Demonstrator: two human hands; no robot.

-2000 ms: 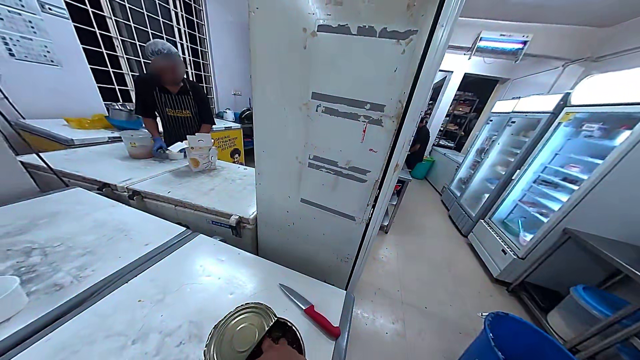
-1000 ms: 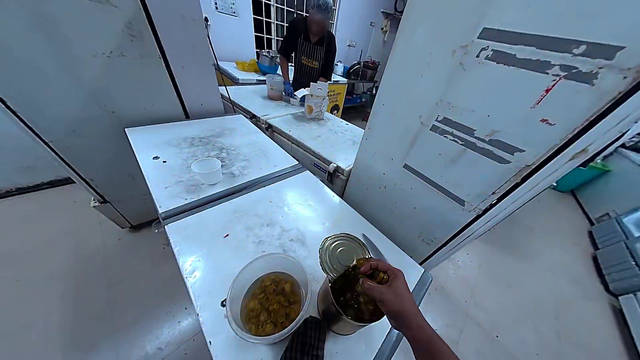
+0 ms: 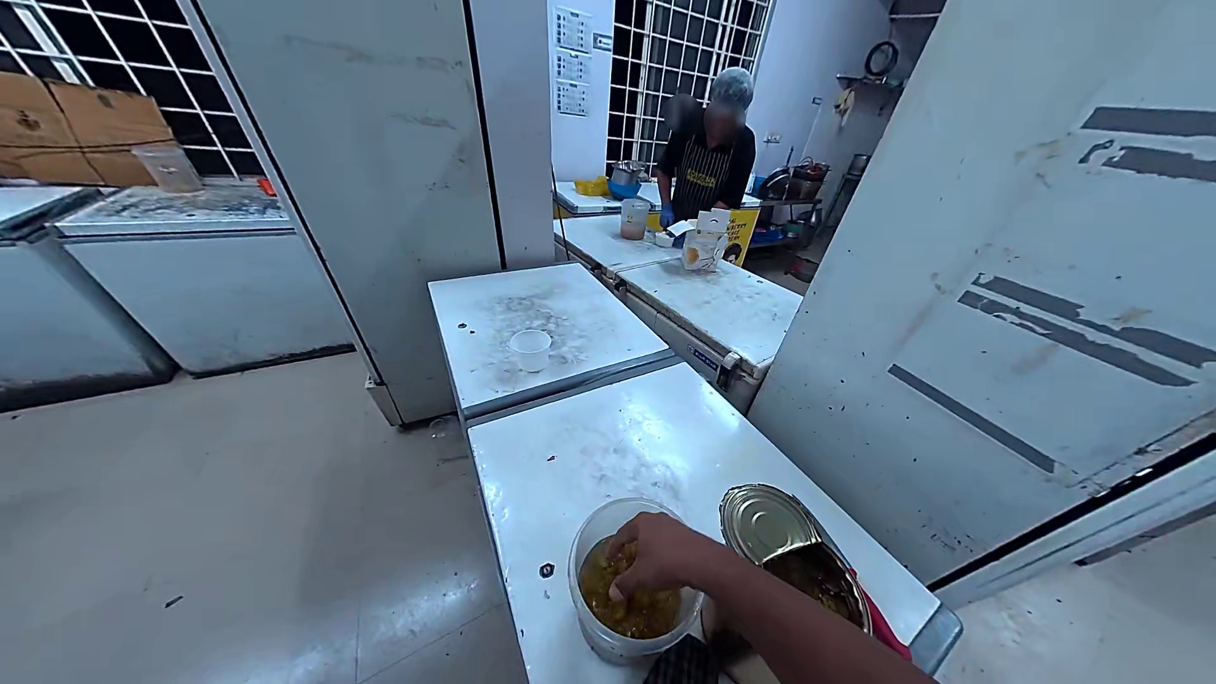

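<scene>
My right hand [image 3: 646, 560] reaches into a clear plastic tub [image 3: 622, 649] of yellow-brown chunky food in liquid, its thumb and fingers apart at the food's surface. No food shows clearly held in it. Right of the tub stands a large opened tin can [image 3: 825, 579] of dark, oily pieces, its round metal lid [image 3: 763, 522] bent up; my forearm crosses in front of the can. A red knife handle [image 3: 882, 622] lies beyond the can, mostly hidden. Dark striped cloth [image 3: 684, 662] shows between tub and can. My left hand is not seen.
The tub and can stand on a white chest freezer lid [image 3: 608, 437]. A small clear plastic cup [image 3: 530, 350] is on the adjoining lid. Tall pale cabinets rise at left [image 3: 370, 190] and right [image 3: 950, 361]. Behind, a person [image 3: 712, 161] in a hairnet and apron works near a printed carton [image 3: 705, 242].
My right hand has moved left from the opened can into the plastic tub. One second ago its fingers were in the can's contents. The view has swung left.
</scene>
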